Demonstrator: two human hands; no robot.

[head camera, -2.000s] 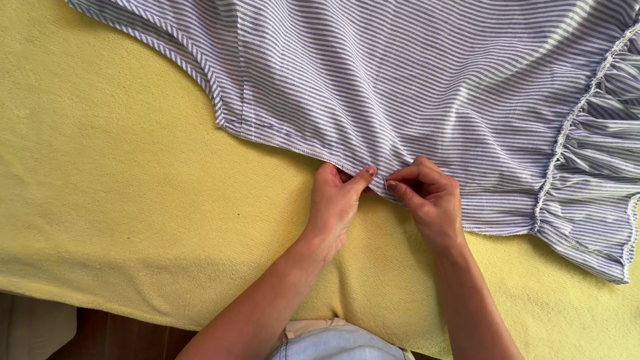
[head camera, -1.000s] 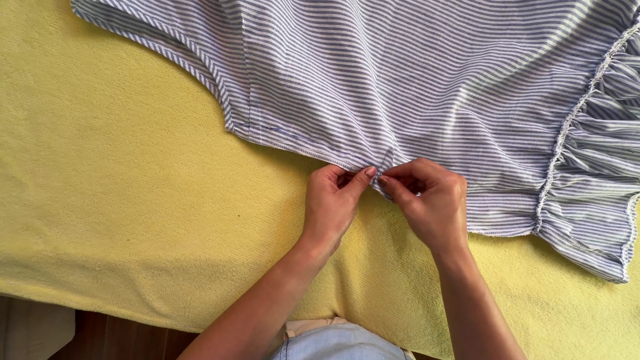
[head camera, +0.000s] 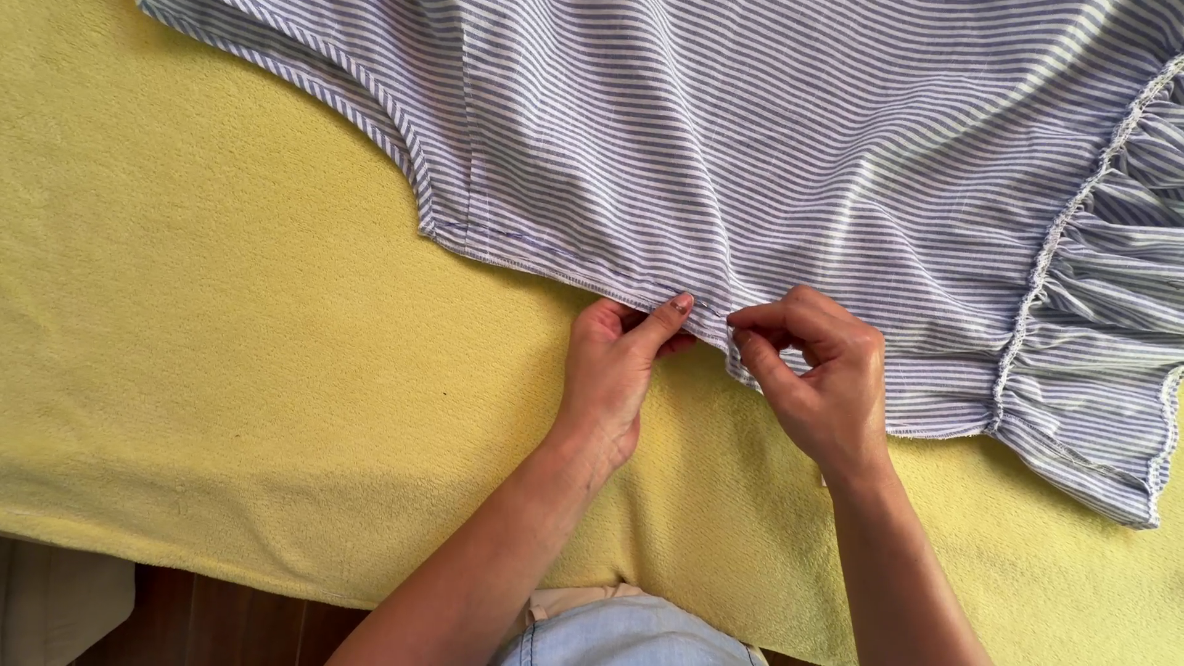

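Observation:
A blue-and-white striped garment (head camera: 592,176) lies spread out with its seams showing, an edged curved opening at the left and a gathered ruffle (head camera: 1101,370) at the right. My left hand (head camera: 615,370) pinches its lower side seam, thumb on top and fingers underneath. Just to the right, the thumb and index finger of my right hand (head camera: 823,370) are pinched together at the same seam. A thin, needle-like thing shows at the cloth between the hands; its ends are hard to make out. Dark stitches run along the seam to the left of my left hand.
A yellow fleecy cloth (head camera: 231,351) covers the surface under the garment and hangs over its near edge. Below at the left are a dark wooden floor (head camera: 222,620) and a beige padded item (head camera: 60,601). My light-blue denim clothing (head camera: 638,634) is at the near edge.
My right hand's fingertips have drawn slightly apart from my left thumb, to the right. My left hand keeps its pinch on the seam.

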